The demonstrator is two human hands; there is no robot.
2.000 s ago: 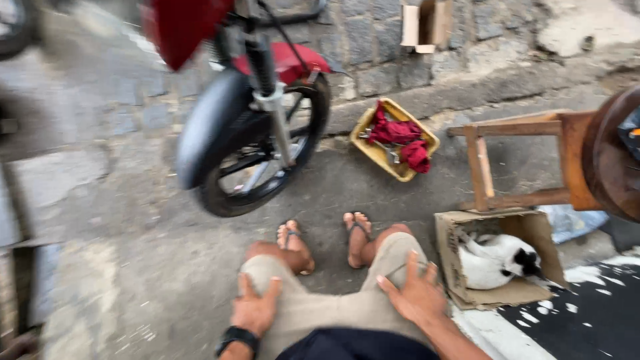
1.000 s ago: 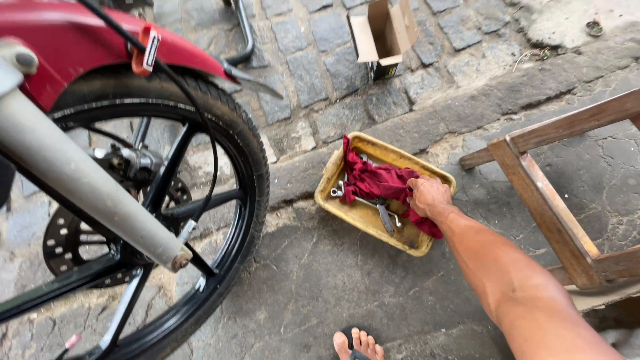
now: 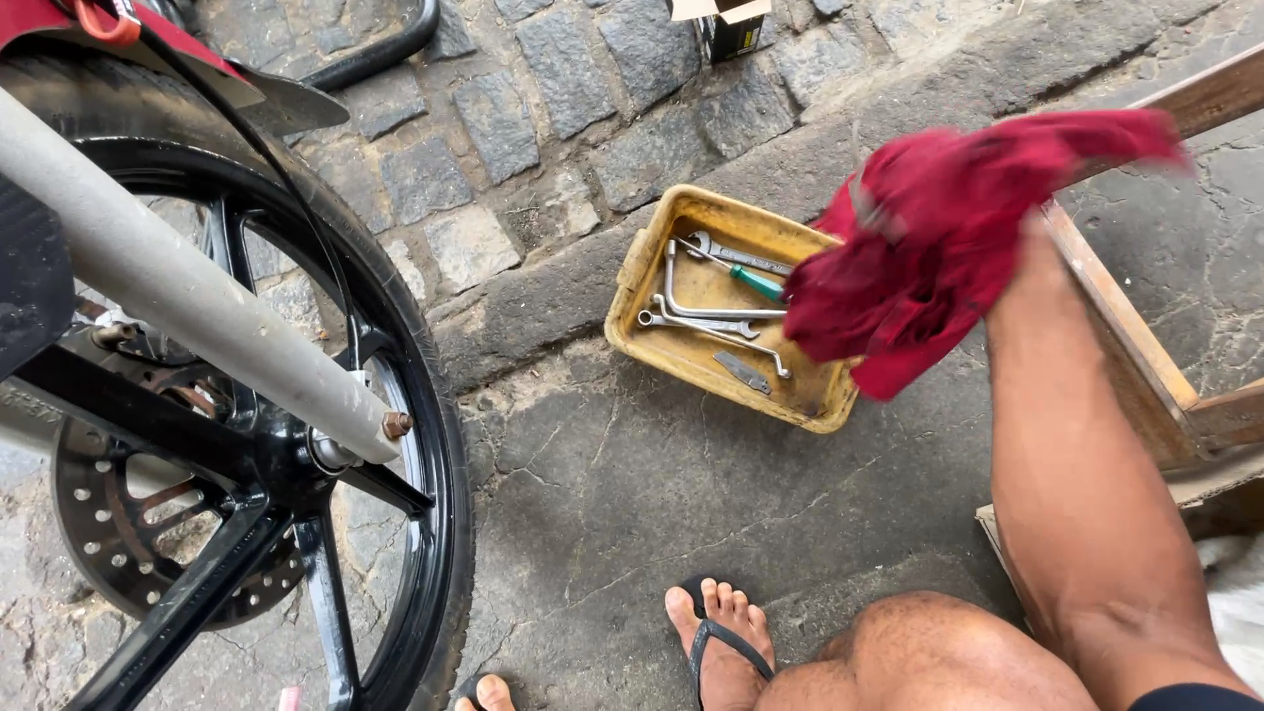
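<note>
A dark red cloth (image 3: pixel 918 247), blurred by motion, hangs from my right hand over the right end of a yellow plastic tray (image 3: pixel 681 370). The cloth hides that hand; only the forearm shows below it. Inside the tray lie several wrenches, among them a combination wrench (image 3: pixel 696 324) and an open-end wrench (image 3: pixel 741 259), with a green-handled screwdriver (image 3: pixel 756 282) and a flat metal piece (image 3: pixel 742 372). My left hand is out of view.
A motorcycle's front wheel (image 3: pixel 449 474) with fork leg (image 3: pixel 227 267) and brake disc (image 3: pixel 89 533) fills the left. A wooden frame (image 3: pixel 1126 306) stands at right, above a cardboard box (image 3: pixel 997 553) beside white fur. A small open box (image 3: pixel 731 30) sits on the cobbles. My sandalled foot (image 3: pixel 729 642) is below.
My right hand, at rest on my thigh two seconds ago, took hold of the red cloth in the tray and has lifted it up and to the right, uncovering the tools.
</note>
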